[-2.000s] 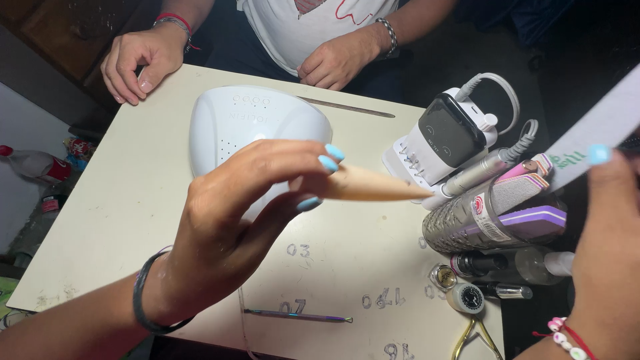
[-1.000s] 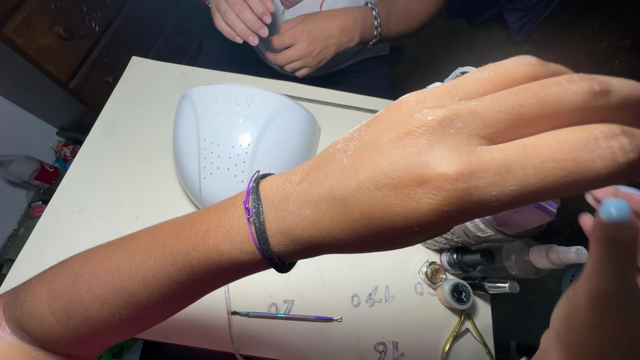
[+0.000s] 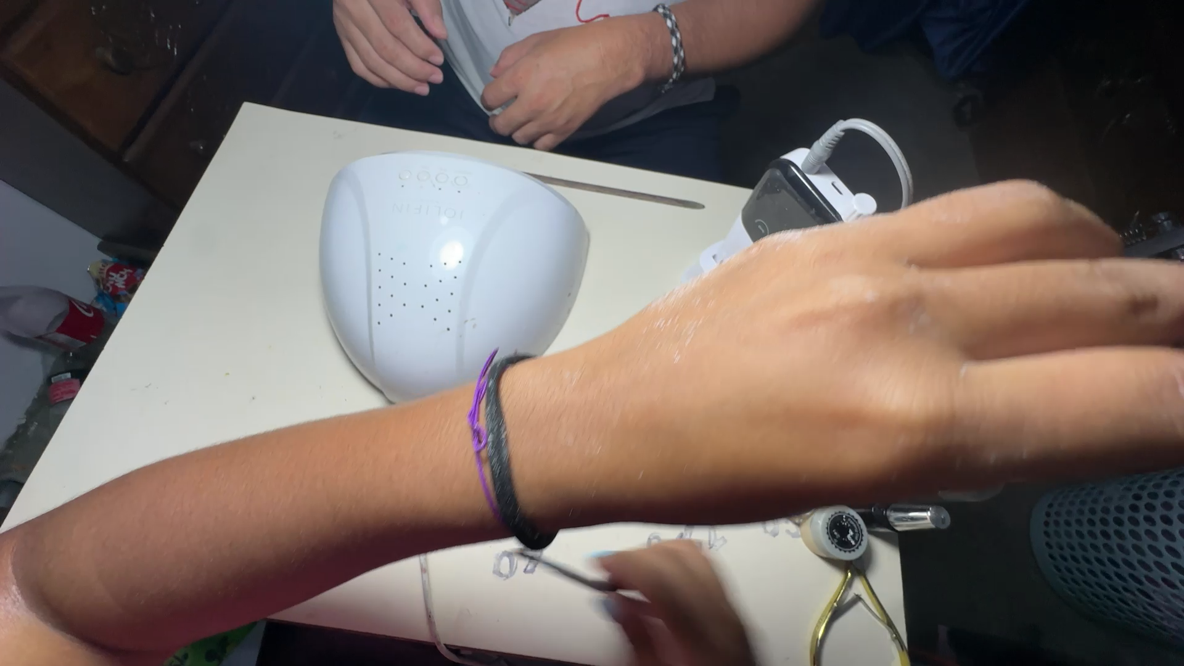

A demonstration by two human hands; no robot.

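My left hand point(image 3: 851, 351) reaches across the view, palm down, above the right part of the table; its fingertips are cut off at the right edge, so what it holds cannot be told. A black cord bracelet point(image 3: 504, 453) and a purple thread circle its wrist. Below it, my right hand point(image 3: 684, 597), blurred, pinches a thin metal nail tool point(image 3: 566, 566) near the table's front edge. A white nail lamp point(image 3: 444, 268) stands behind my left forearm. Gold-handled nippers point(image 3: 856, 610) and a small round jar point(image 3: 835, 532) lie to the right of my right hand.
Across the table point(image 3: 213, 277) another person rests both hands point(image 3: 569, 79) in their lap. A white charging device with a dark screen point(image 3: 786, 199) and cable stands at the back right, beside a long thin file point(image 3: 615, 190). A perforated basket point(image 3: 1115, 555) is at the right, bottles point(image 3: 55, 314) far left.
My left hand has moved right from in front of the lamp. My right hand has come from the right edge to the thin tool, which lay on the table before, and grips it.
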